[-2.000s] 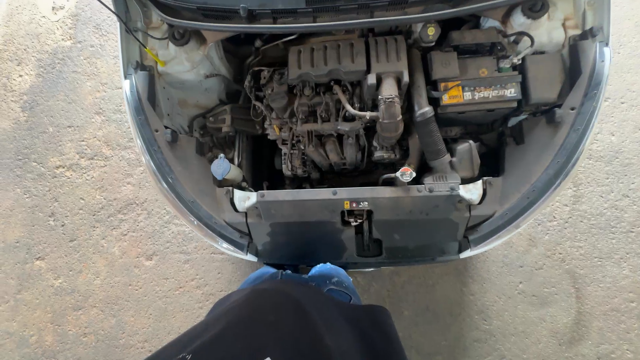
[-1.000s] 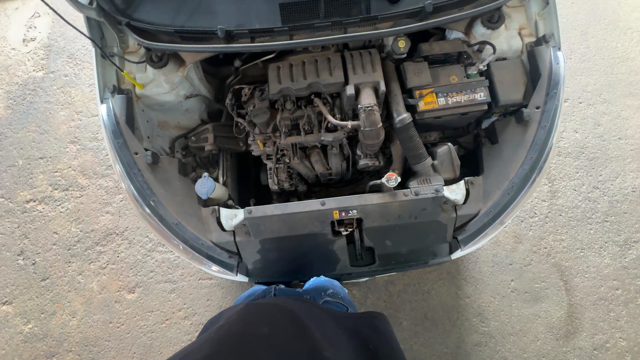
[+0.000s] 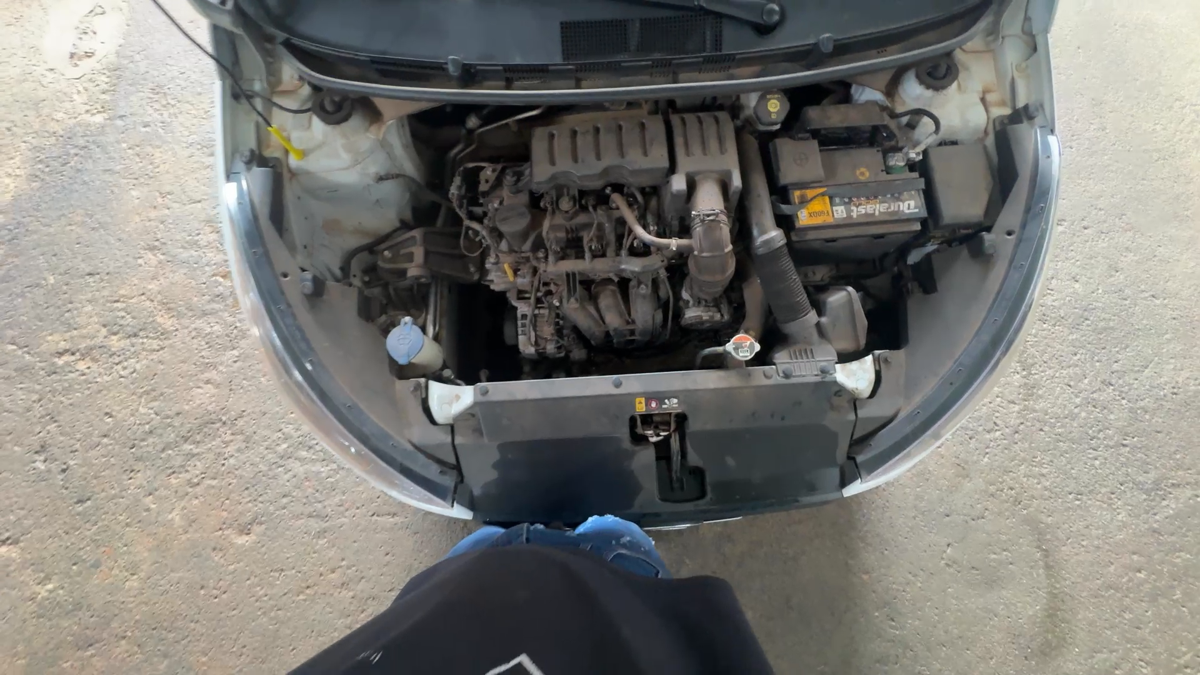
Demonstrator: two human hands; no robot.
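Neither my left hand nor my right hand is in view. My dark top and blue jeans show at the bottom, close against the front of a car with its engine bay uncovered. A dusty engine (image 3: 600,272) fills the middle of the bay. To its right is a Duralast battery (image 3: 858,208), with a corrugated air intake hose (image 3: 786,281) between them. The metal radiator cap (image 3: 742,348) sits near the front crossmember. At the front left stands a reservoir with a blue cap (image 3: 406,341). The hood latch (image 3: 656,427) lies in the dark front panel.
A yellow dipstick handle or tag (image 3: 285,143) on a dark cable hangs at the upper left. The windshield cowl (image 3: 647,70) spans the back of the bay. Curved bumper edges (image 3: 319,412) flank the front. Rough concrete floor (image 3: 112,422) surrounds the car.
The view shifts slightly over the car. Nothing in the engine bay has plainly changed.
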